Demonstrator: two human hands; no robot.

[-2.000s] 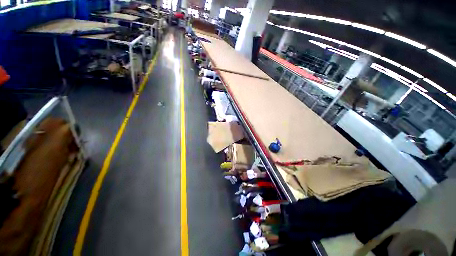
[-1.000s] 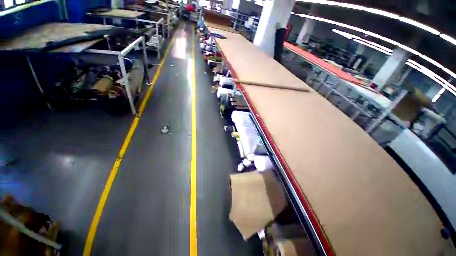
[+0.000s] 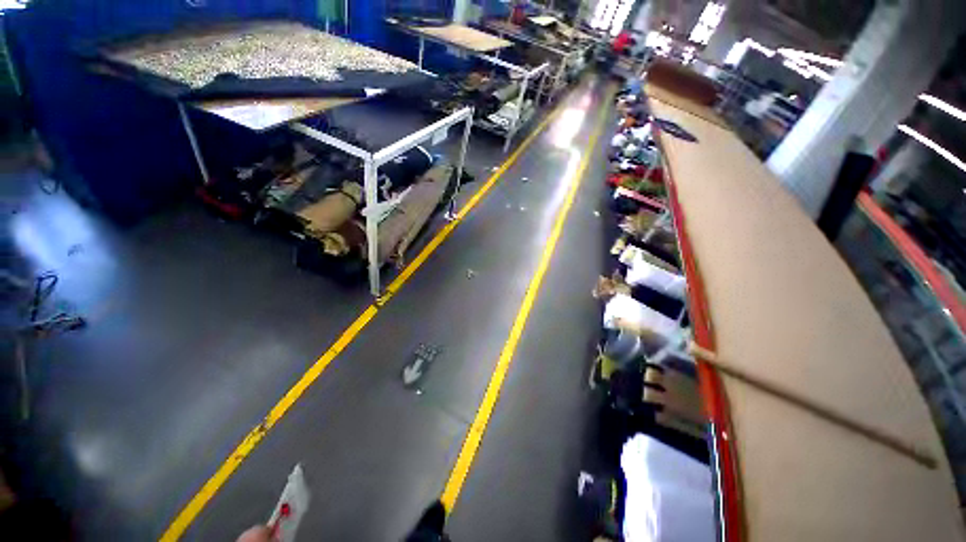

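My left hand (image 3: pixel 256 534) shows only as a small part of the fingers at the bottom edge, left of centre. It is shut on a white paper slip (image 3: pixel 292 502) with a red mark, which points up and away from me over the grey floor. The rest of this hand is cut off by the picture's edge. My right hand is not in view.
A lane between yellow lines (image 3: pixel 508 360) runs ahead. A long brown cutting table (image 3: pixel 784 318) stands right, with a thin bar across it and fabric rolls beneath. White-framed racks (image 3: pixel 371 222) stand left. A dark shoe (image 3: pixel 429 524) shows at the bottom.
The view has moved forward along the lane and turned left. The racks are nearer and the lane slants more. The white slip and fingers have come into view at the bottom.
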